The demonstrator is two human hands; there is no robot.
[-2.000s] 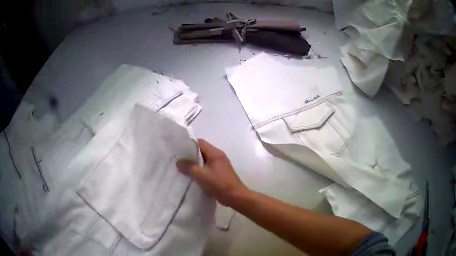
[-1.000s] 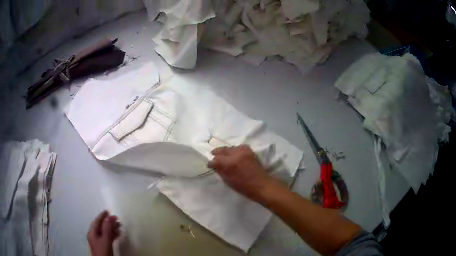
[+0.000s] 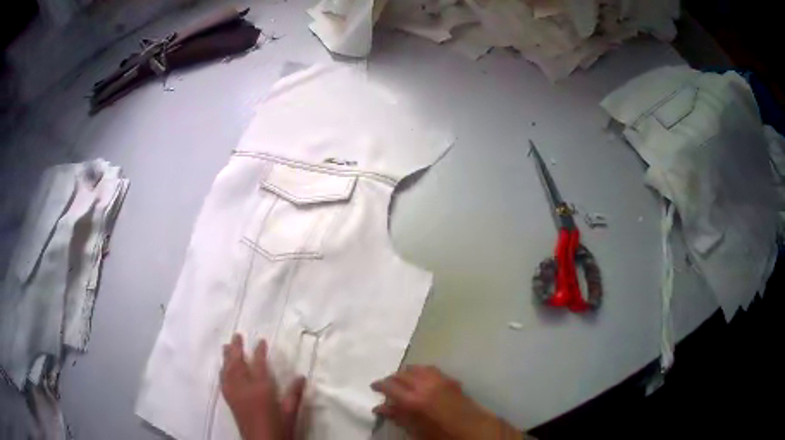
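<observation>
The off-white garment panel lies spread on the table in front of me, its curved cut-out on the right side. It bears a dark double-stitched seam, a pointed pocket flap and a stitched pocket outline below. My left hand rests on the lower panel, slightly blurred, fingers apart. My right hand is at the panel's lower right edge, fingers bent and pinching the cloth, which wrinkles beside it. The shears, with red handles and grey-wrapped grips, lie on the table to the right, blades pointing away.
A stack of white pieces lies at the left. A tied dark bundle is at the far left, and a heap of cream scraps at the far side. White panels and a narrow strip hang over the right table edge.
The panel has been turned and its folded side opened out flat. My left hand has come onto it; my right hand has moved to its lower right edge. The head view has shifted.
</observation>
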